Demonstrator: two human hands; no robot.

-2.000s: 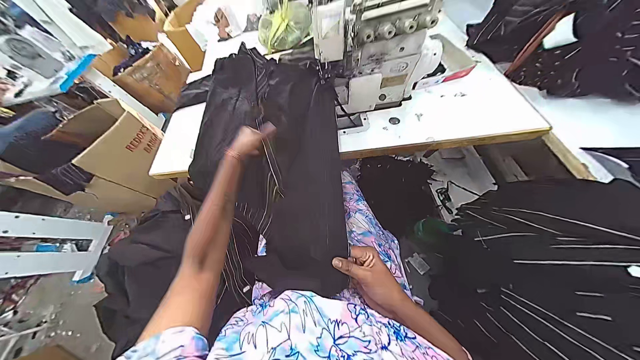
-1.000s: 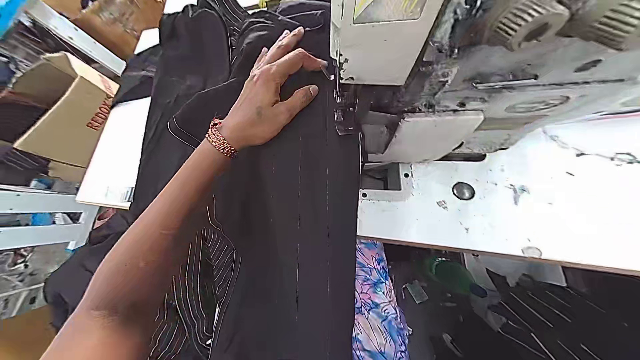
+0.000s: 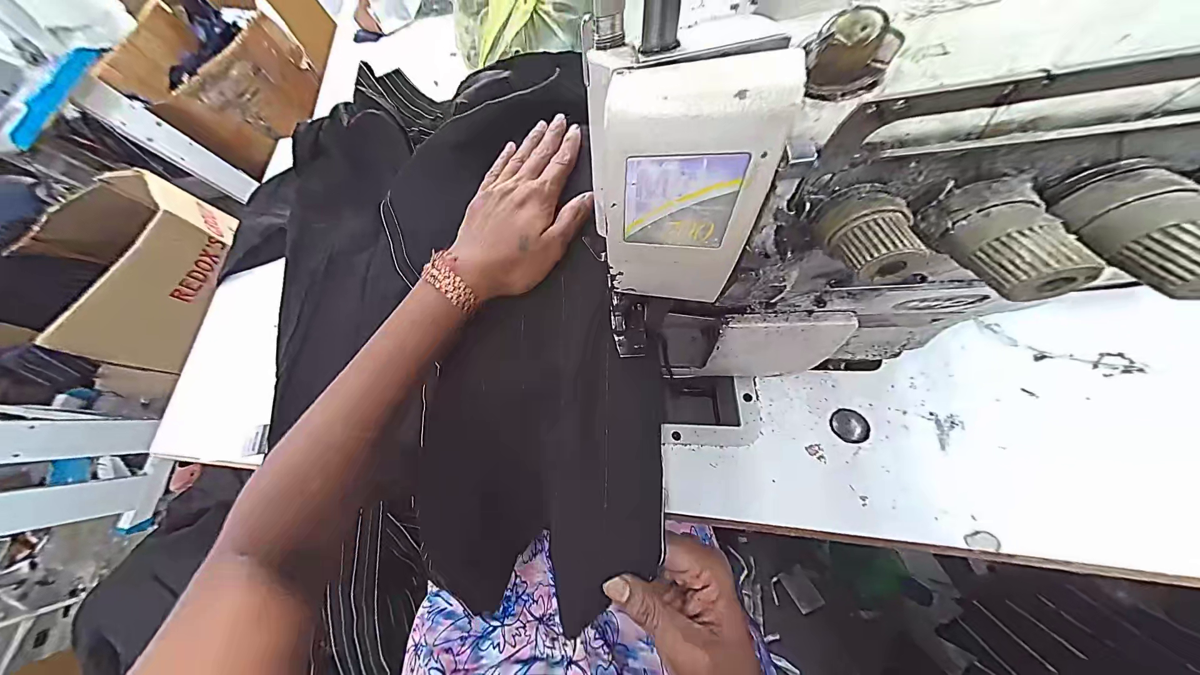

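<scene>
Black fabric (image 3: 506, 403) lies over the white sewing table, its right edge running under the presser foot (image 3: 629, 328) of an industrial overlock sewing machine (image 3: 694, 178). Flat on the cloth, left of the machine head, rests my left hand (image 3: 521, 211), fingers pointing away and thumb close to the head. My right hand (image 3: 689, 600) pinches the near right edge of the fabric between thumb and fingers, below the table's front edge. Pale thread lines show on the cloth, which hangs over my floral garment (image 3: 534, 609).
Open cardboard boxes (image 3: 141, 272) with dark cloth stand at the left. Thread tension knobs (image 3: 1022, 244) project from the machine at the right. Behind the machine head is a clear bag (image 3: 520, 28) with something green. More dark striped cloth (image 3: 1059, 619) lies at the lower right.
The view has moved much nearer to the machine since the oldest frame. My left hand, raised over the cloth then, now lies flat on it. My right hand, unseen one second ago, shows again at the fabric edge.
</scene>
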